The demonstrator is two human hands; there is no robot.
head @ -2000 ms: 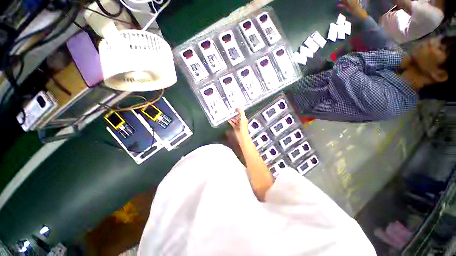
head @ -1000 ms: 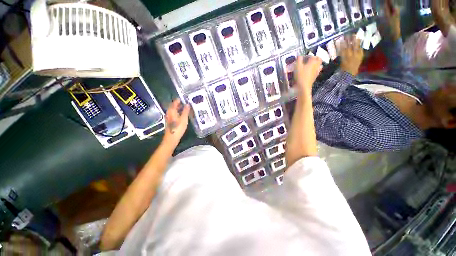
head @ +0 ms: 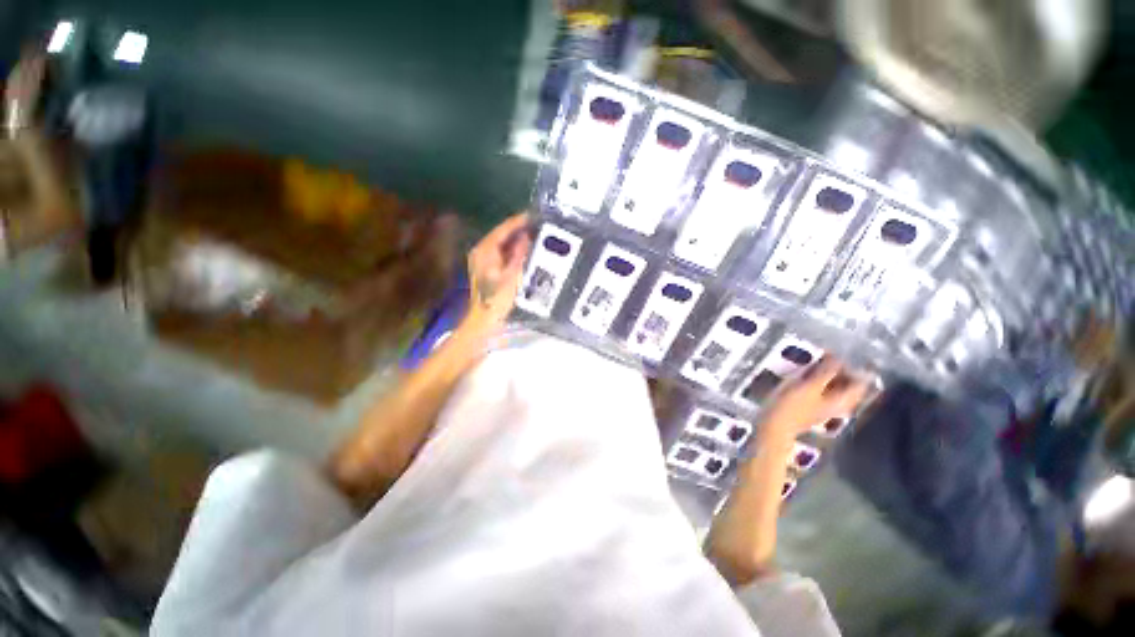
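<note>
A clear plastic blister tray (head: 566, 326) with two rows of five pockets is in front of my body, tilted in the view. Each pocket holds a long white phone-sized piece (head: 726, 209) with a dark mark at its upper end. My left hand (head: 500, 264) grips the tray's left edge. My right hand (head: 819, 396) grips its lower right corner. Fingertips beneath the tray are hidden. More white pieces (head: 703, 446) in pockets show below the tray, between it and my right forearm. The picture is blurred.
A cream fan (head: 983, 50) is at the upper right. The green bench (head: 336, 87) runs across the top left. A brown carton (head: 286, 355) with yellow frames (head: 326, 193) and clear film (head: 224, 276) is at the left. Another person's checked sleeve (head: 1070, 237) is at the right edge.
The view has swung to the left, bringing the carton into fuller view. Both hands now hold the tray at its edges; before, my left hand was beside it and my right at its right side.
</note>
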